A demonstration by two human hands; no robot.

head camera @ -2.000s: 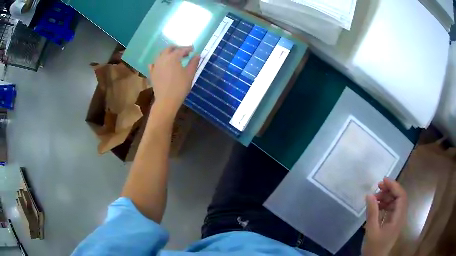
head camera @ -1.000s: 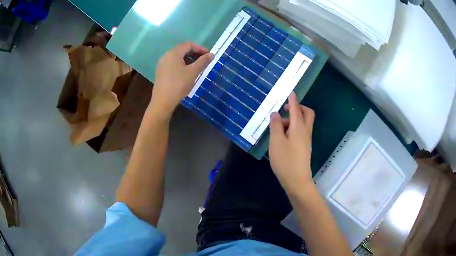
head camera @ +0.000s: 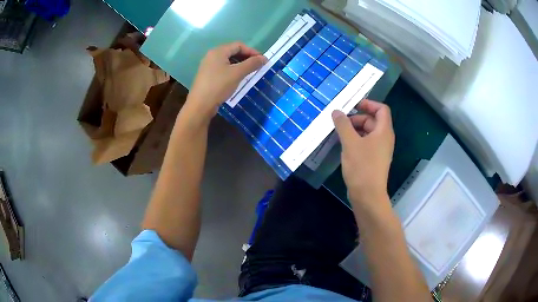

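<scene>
A dark-blue solar cell array [head camera: 295, 97] with pale cross lines and white strips down both long sides is raised at its right side over the pale-green glassy board [head camera: 236, 29]. My left hand [head camera: 227, 76] pinches its left white strip. My right hand [head camera: 367, 144] pinches its right white strip. Part of another white strip shows beneath it. At the lower right, frosted film [head camera: 472, 156] lies over the square work stand [head camera: 441, 219], whose white edges show through; the slotted side shows at its upper left.
Stacks of whitish sheets [head camera: 489, 88] line the far bench edge. A cardboard box [head camera: 144, 138] with brown paper [head camera: 121, 88] stands on the floor at left. Brown paper [head camera: 519, 236] lies at the far right. The dark-green bench top [head camera: 407, 127] shows between board and stand.
My right hand has come from the stand to the array and now grips its right strip. The array's right side has lifted off the pile. My left hand has closed on the left strip.
</scene>
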